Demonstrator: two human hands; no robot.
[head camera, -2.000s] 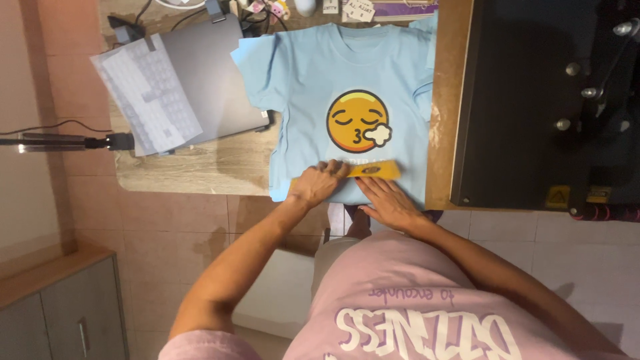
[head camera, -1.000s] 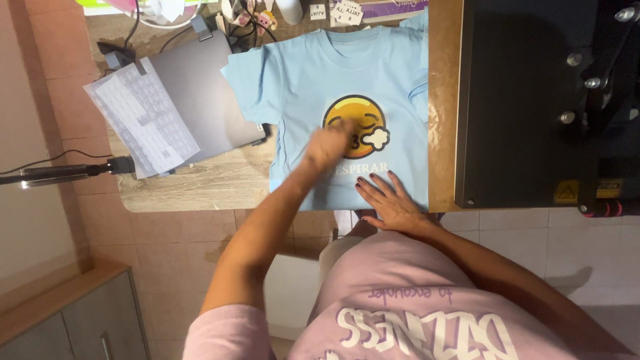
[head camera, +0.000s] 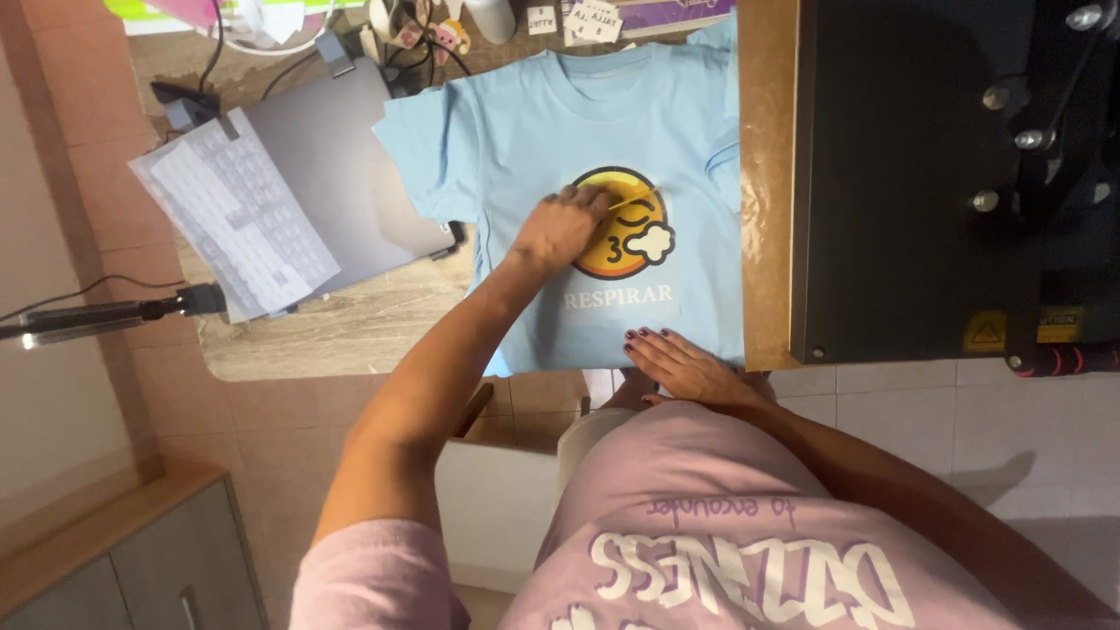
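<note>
A light blue T-shirt lies spread on the wooden table, its neckline at the far side. On its front is a round yellow face design blowing a white puff, with white lettering below and the faint edge of a clear film around it. Over the upper left of the face, my left hand grips a thin yellow flat tool, seen nearly edge-on. My right hand rests flat on the shirt's near hem, fingers somewhat apart, holding nothing.
A closed laptop with a printed sheet over it lies at the left. Cables, small figures and white paper tags stand along the far side. To the right is a black heat press beside a brown sheet.
My left hand has moved from the lettering by the near hem up to the face design, with the yellow tool. My right hand has stayed near the hem.
</note>
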